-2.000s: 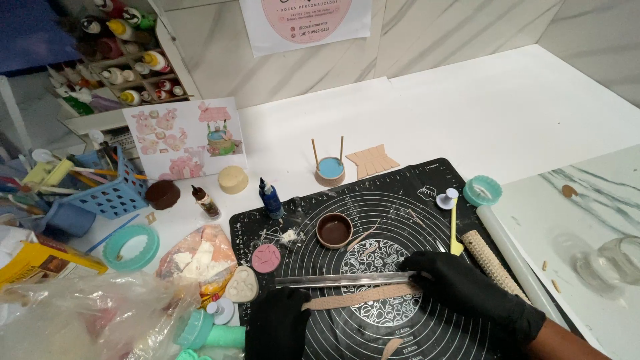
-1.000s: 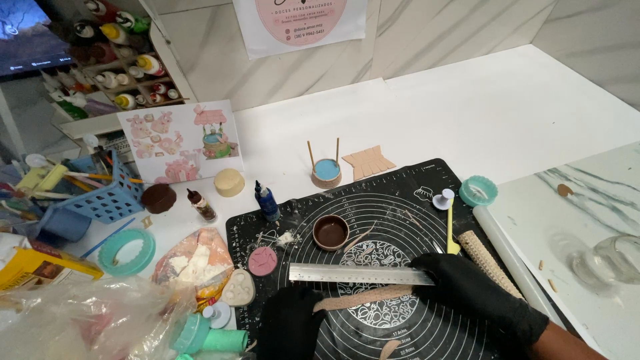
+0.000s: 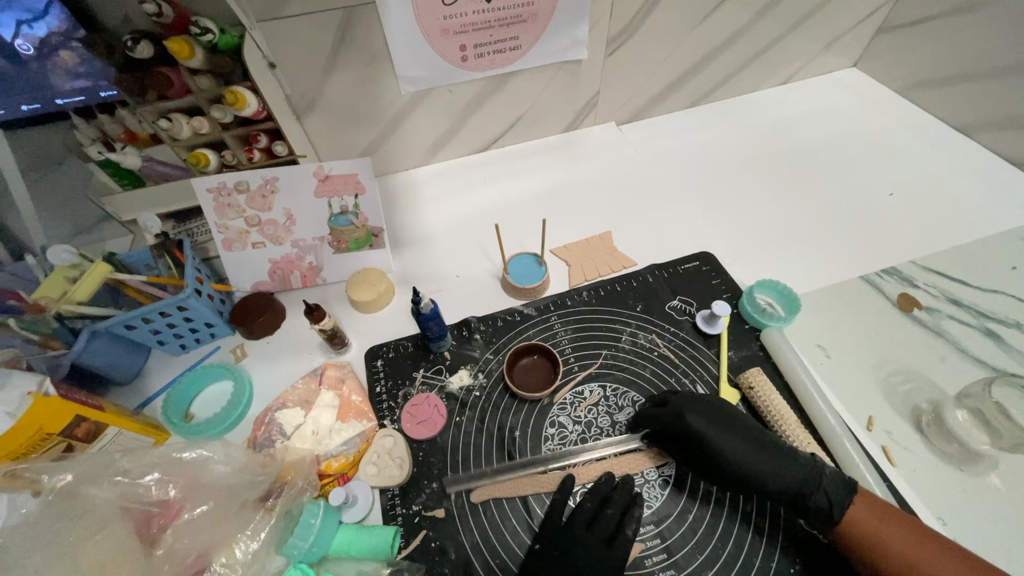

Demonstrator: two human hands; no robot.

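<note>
On the black silicone mat (image 3: 496, 400) lies a long textured strip of beige fondant (image 3: 560, 480). My right hand (image 3: 720, 448), in a black glove, grips the right end of a metal ruler (image 3: 544, 462), which lies along the strip's far edge. My left hand (image 3: 588, 524), also gloved, rests with spread fingers at the strip's near edge. Beyond the ruler stands a small round brown-filled bowl (image 3: 533, 370), with thin fondant scraps (image 3: 580, 378) beside it. A textured roller (image 3: 780, 412) lies right of my right hand.
Behind the mat stand a blue-topped piece with two sticks (image 3: 526, 272) and a notched fondant piece (image 3: 594, 258). At left are a blue bottle (image 3: 432, 320), a blue basket (image 3: 164, 308), a plastic bag (image 3: 152, 504) and teal cutters (image 3: 206, 400). A white rolling pin (image 3: 824, 416) lies right.
The ruler was held flatter and level; now it slants, its left end lower and nearer me. My left hand has moved right, from the strip's left end to its middle, its fingers now spread.
</note>
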